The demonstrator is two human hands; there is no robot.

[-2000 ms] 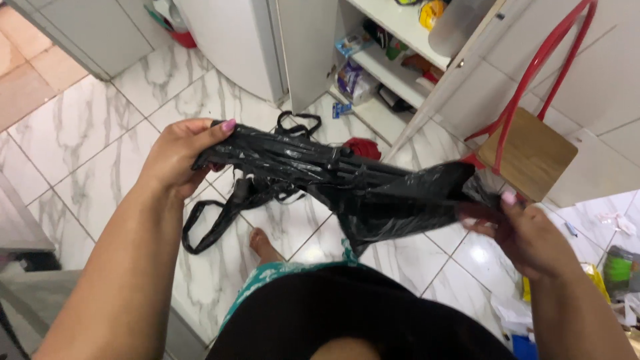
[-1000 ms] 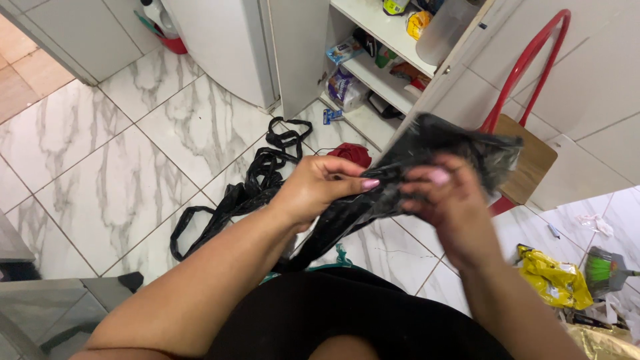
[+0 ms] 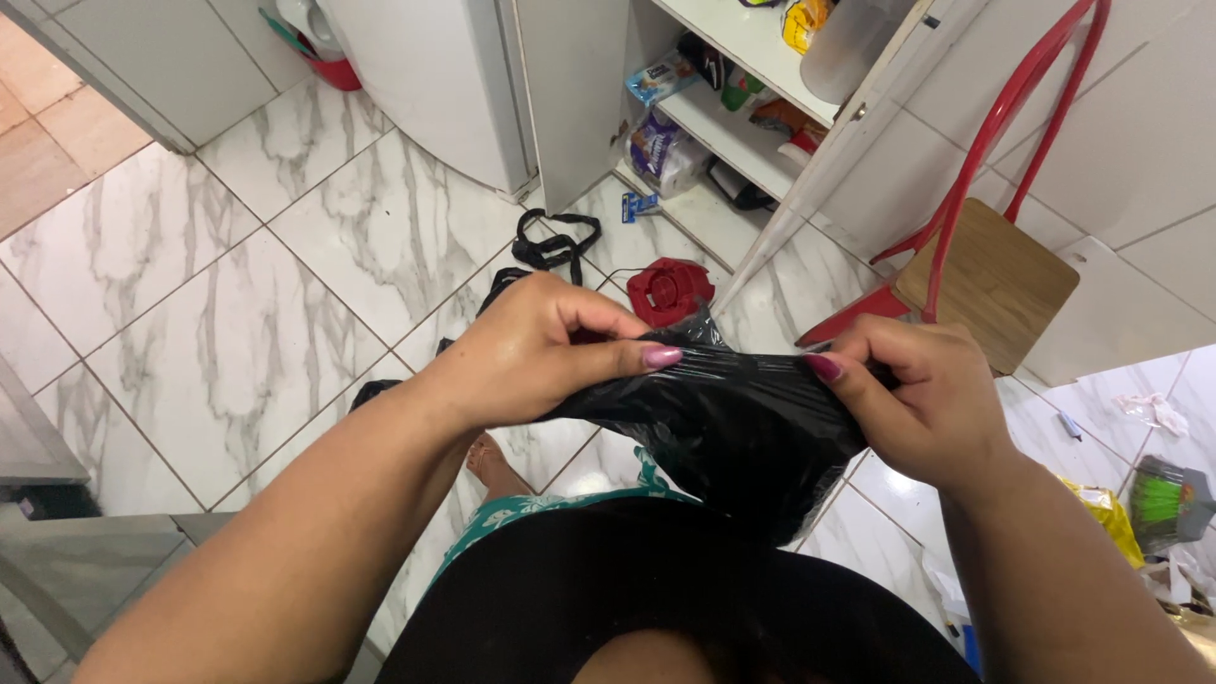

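A black plastic bag (image 3: 750, 437) is stretched between my two hands in front of my body, its lower part hanging down. My left hand (image 3: 560, 356) pinches one side of its upper edge between thumb and fingers. On the other side, my right hand (image 3: 902, 394) grips the same edge with the thumb on top. Behind my left hand, loops of black plastic (image 3: 556, 242) trail over the tiled floor, partly hidden by my hand and forearm. A red plastic object (image 3: 670, 290) lies on the floor just beyond the bag.
An open white cabinet (image 3: 736, 142) holds packets and rolls. A red-framed chair (image 3: 969, 171) with a wooden seat (image 3: 993, 275) stands at right. A green-bristled broom head (image 3: 1159, 503), a yellow packet (image 3: 1102, 513) and scraps lie at lower right. A white appliance (image 3: 437, 85) stands beyond.
Two seconds ago my hands held the long bunched black plastic wide apart. They came close together, and now they hold a spread bag edge with a gap between them.
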